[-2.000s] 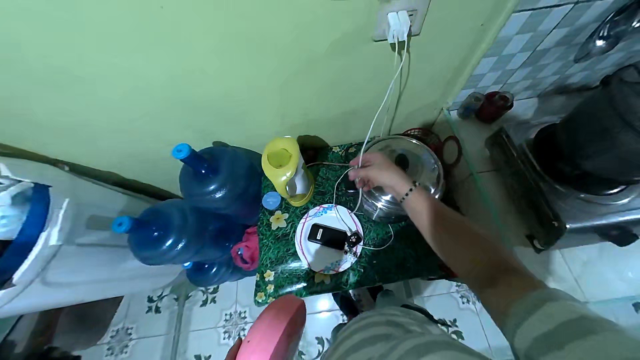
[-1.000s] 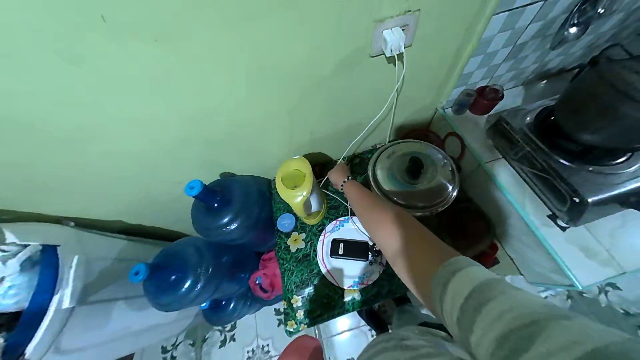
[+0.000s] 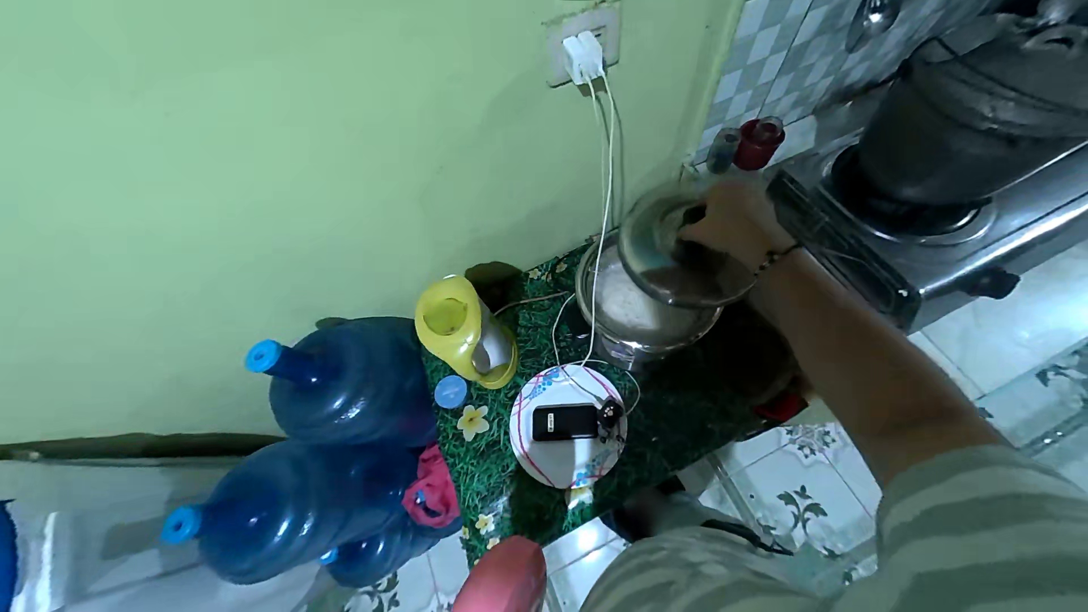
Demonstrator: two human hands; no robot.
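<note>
My right hand point(image 3: 733, 223) grips the dark knob of a glass pot lid point(image 3: 671, 255), which is raised and tilted over the right part of a metal pot point(image 3: 650, 336). Whitish contents, perhaps rice, show inside the pot. A pink rounded object point(image 3: 503, 578) stands at the bottom edge; my left hand is not visible. On the green floral table cover point(image 3: 484, 455), left of the pot, lies a white plate point(image 3: 552, 469) with a black phone-like device point(image 3: 564, 422) on it. White cables point(image 3: 607, 170) run down from the wall outlet across the pot's front.
A yellow plastic holder point(image 3: 446, 327) and a blue cap point(image 3: 450, 391) are on the table's left side. Several large blue water bottles point(image 3: 348, 382) lie beside it. At the right, a dark pot point(image 3: 969, 110) sits on a gas stove point(image 3: 952, 263), near a red container point(image 3: 758, 144).
My right hand has moved right, from the cables beside the pot to the lid knob. The lid, which covered the pot, is now lifted and shifted right, exposing the contents.
</note>
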